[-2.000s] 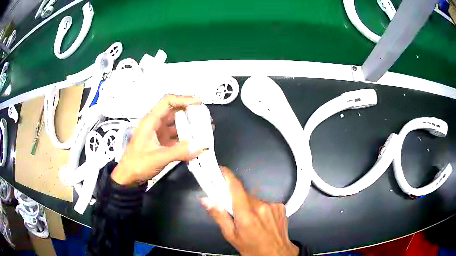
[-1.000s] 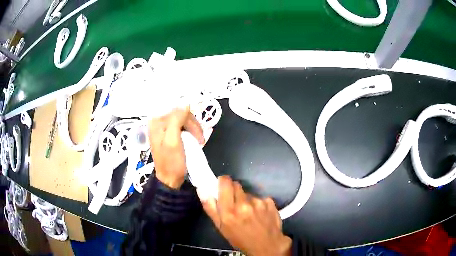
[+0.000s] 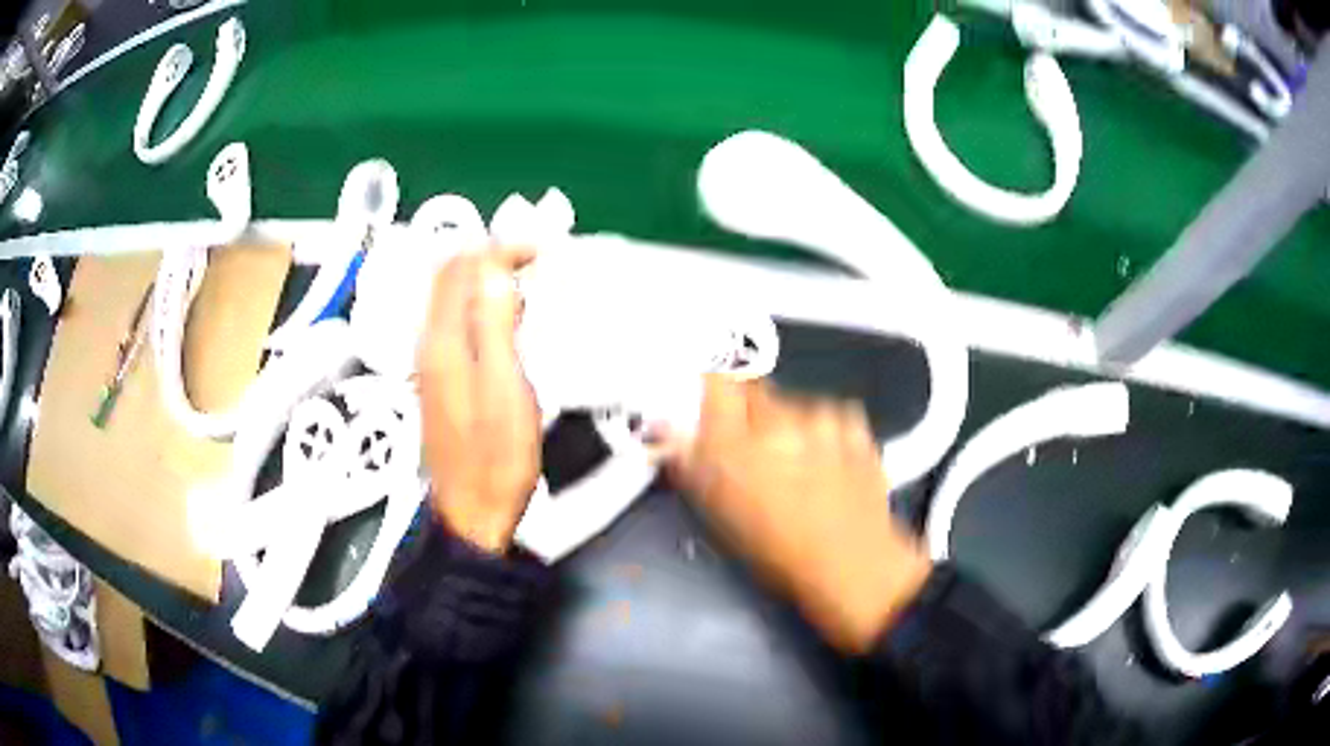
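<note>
A smooth white neck fan body lies or is held across the pale rail; its wide round end is over the green belt. Its lower end passes behind my right hand, which is blurred beside the pile; I cannot tell if it grips anything. My left hand stands with fingers together against the overexposed pile of white shells; its grip is unclear. A fan grille shows above my right hand, two more grilles at the pile's left, and a blue battery at its upper left.
Two white C-shaped bodies lie at the right of the black worktop. The green conveyor carries white C shapes at left and right. A grey post rises at right. A cardboard sheet with a thin green-handled tool lies at left.
The curved white body has moved up from the worktop across the rail. My hands have come apart; the white arm between them no longer shows there. My right hand has moved up and right.
</note>
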